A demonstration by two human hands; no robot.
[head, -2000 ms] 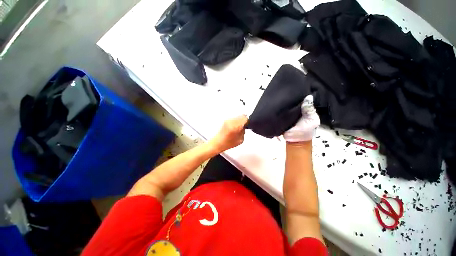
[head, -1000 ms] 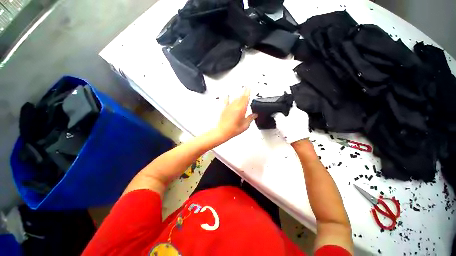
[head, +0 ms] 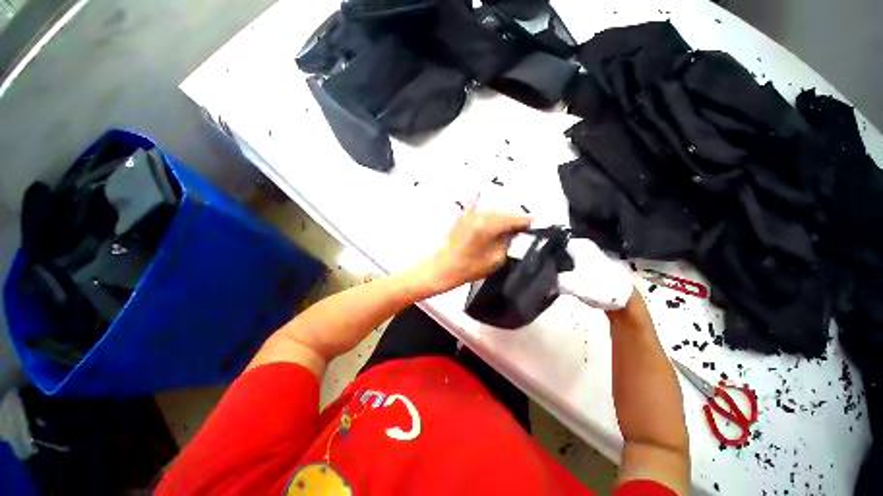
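A crumpled black pouch (head: pixel 515 294) is held between my two hands just above the near edge of the white table. My left hand (head: pixel 476 248) is bare and grips the upper left side of the pouch. My right hand (head: pixel 593 275) wears a white glove and holds the pouch from the right; some of its fingers are hidden by the fabric.
A large black fabric heap (head: pixel 712 165) covers the table's right. Another black group (head: pixel 416 87) lies at the far left. Red thread snips (head: pixel 683 284), red-handled scissors (head: pixel 726 409) and black trimmings lie at right. A blue bin (head: pixel 198 291) holding black pieces stands left of the white table (head: pixel 281 145).
The pouch was broad and smooth, then bunched small under the gloved hand. It now hangs nearer the table's front edge. My left hand was open beside it and now grips it.
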